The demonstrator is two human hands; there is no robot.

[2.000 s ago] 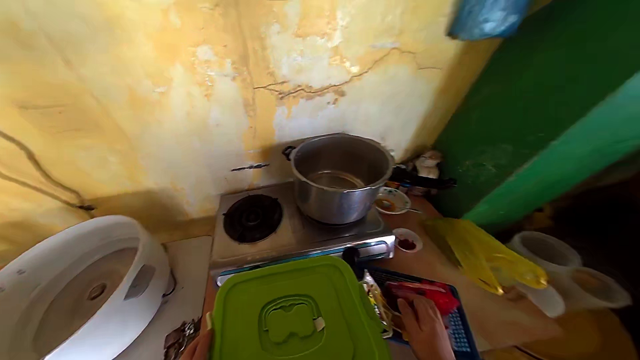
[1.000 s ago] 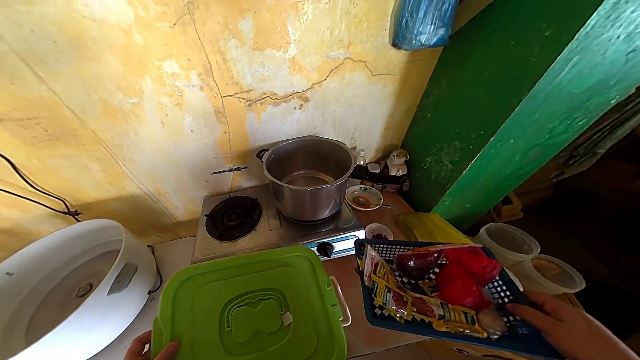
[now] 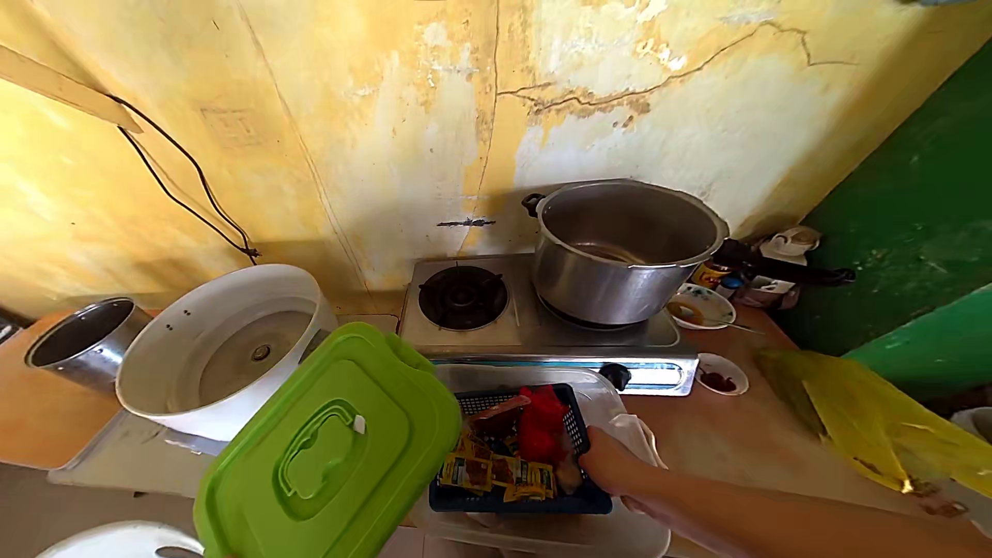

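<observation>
The green plastic lid (image 3: 325,457) is raised and tilted at lower left; my left hand is hidden beneath or behind it. With my right hand (image 3: 612,469) I grip the right edge of a dark blue plastic basket (image 3: 519,504). Yellow sachets (image 3: 496,473) and a red plastic bag (image 3: 541,426) lie in the basket. The basket is over or inside a clear plastic container (image 3: 635,519), in front of the gas stove (image 3: 504,341). A large metal pot (image 3: 620,271) stands on the right burner.
A large white appliance tub (image 3: 225,356) and a smaller metal pot (image 3: 89,341) are at left. A bowl with a spoon (image 3: 701,306), a small bowl with red contents (image 3: 721,374) and a yellow plastic bag (image 3: 883,418) lie at right. A cracked wall (image 3: 434,139) rises behind.
The green lid has lifted and tilted leftward, exposing the clear container. My right hand has brought the basket from the right to over or into that container. The view has shifted left.
</observation>
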